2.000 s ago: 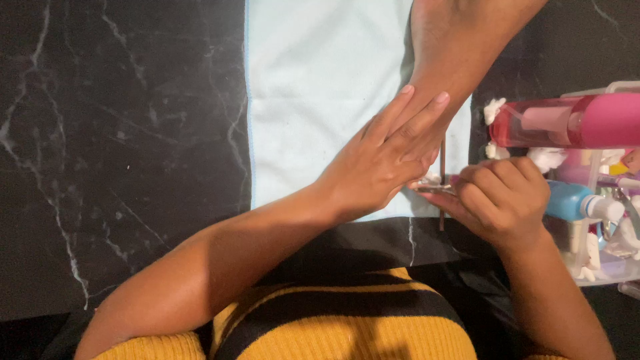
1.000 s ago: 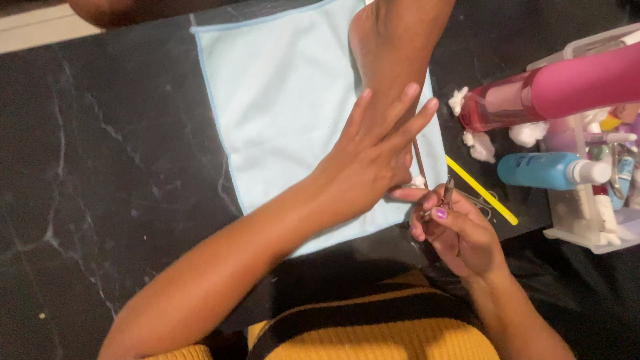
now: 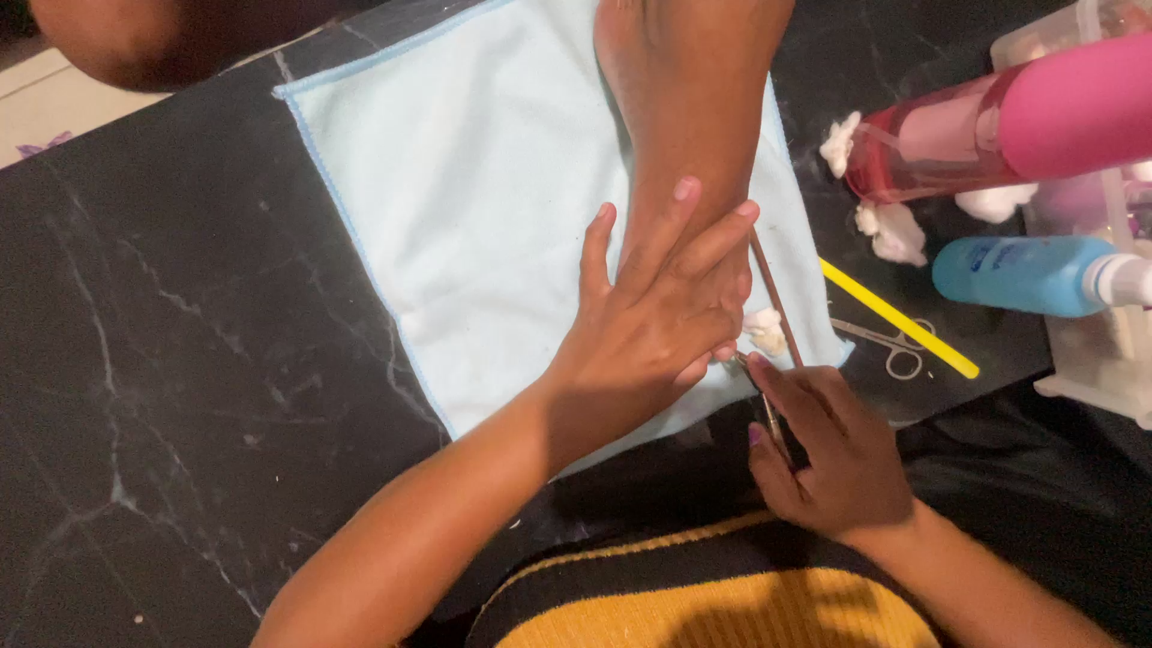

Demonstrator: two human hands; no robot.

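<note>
Another person's bare foot (image 3: 688,135) rests on a pale blue cloth (image 3: 468,207). My left hand (image 3: 648,306) lies over its front part, fingers spread, thumb side gripping near the toes. In my right hand (image 3: 828,441) is a metal cuticle nipper (image 3: 770,421), its tip at a toe beside my left hand. A cotton piece (image 3: 765,331) and a thin brown stick (image 3: 776,292) lie on the cloth just right of the toes. Part of the nipper is hidden by my right fingers.
Small scissors (image 3: 903,351) and a yellow stick (image 3: 900,317) lie right of the cloth. Farther right are a pink bottle (image 3: 954,130), a blue bottle (image 3: 1017,274), cotton tufts (image 3: 891,232) and a clear plastic bin (image 3: 1089,360). The black marbled table (image 3: 207,360) extends left.
My right hand, turned palm up with the nipper one second ago, is now turned over with the tool's tip at a toe. The view has shifted closer.
</note>
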